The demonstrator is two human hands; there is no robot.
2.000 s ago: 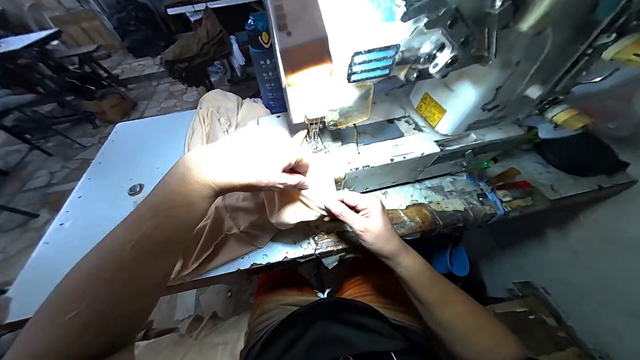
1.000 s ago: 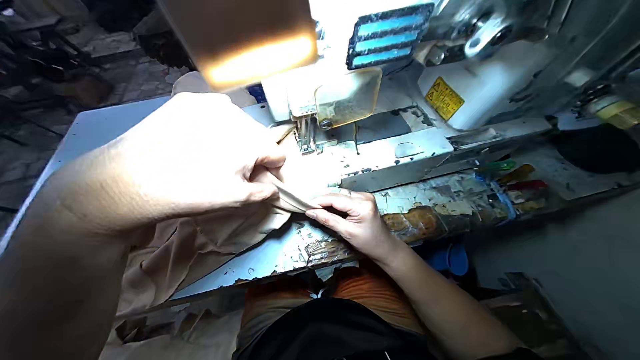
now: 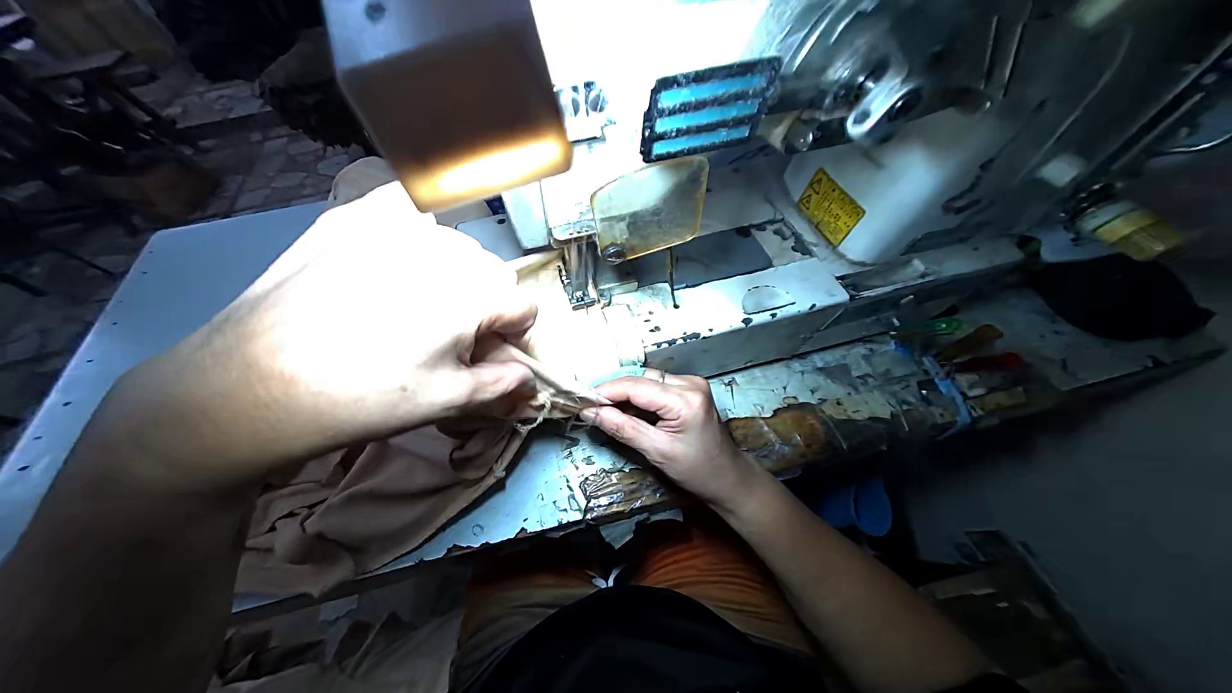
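Brightly lit, my left hand pinches a fold of tan fabric between thumb and fingers, in front of the presser foot of an industrial sewing machine. My right hand grips the same fabric edge between thumb and forefinger, just to the right and slightly lower. Loose threads hang at the edge between the hands. The rest of the cloth drapes beneath my left forearm and over the table's front edge. A yellowish clear guard sits beside the needle area. My left hand hides part of the cloth.
The machine's head and lamp housing overhang the work. The white table has a chipped, worn front edge. Small tools with red and green handles and a black cloth lie at the right. A blue container is below.
My left hand has come up nearer the camera, still pinching the fabric. My right hand remains on the fabric edge. The view has moved closer to the machine.
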